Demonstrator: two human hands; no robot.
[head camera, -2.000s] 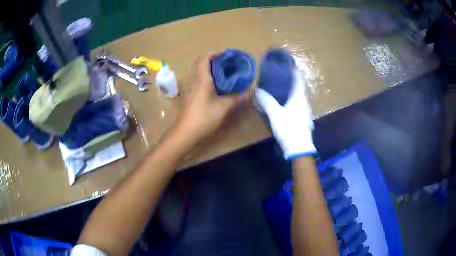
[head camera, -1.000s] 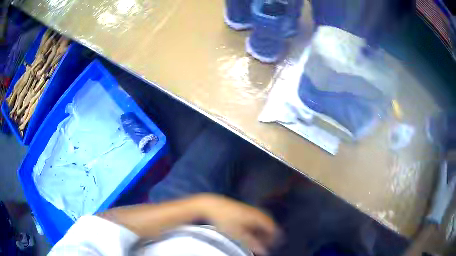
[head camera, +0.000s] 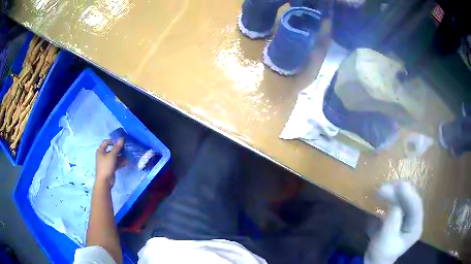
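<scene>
A blue boot (head camera: 132, 150) with a fluffy white edge lies in the right part of a shallow blue crate. My bare left hand (head camera: 110, 157) is in the crate with its fingers closed on the boot's far end. My right hand (head camera: 402, 214) wears a white glove, is slightly blurred, and is held empty over the table's front edge with its fingers loosely bent. Another blue boot (head camera: 356, 121) lies clamped under the cream press head (head camera: 373, 85), its toe end sticking out to the right.
Blue boots stand upright (head camera: 291, 44) on the shiny brown table (head camera: 196, 67) left of the press. White paper (head camera: 303, 121) lies under the press. The small white bottle (head camera: 417, 144) and another boot (head camera: 454, 136) are at right. A second blue crate (head camera: 51, 75) holds brown strips.
My left hand has moved left from near my lap into the crate and taken hold of the boot there. My gloved right hand has come clearly into view at lower right. The view has shifted slightly.
</scene>
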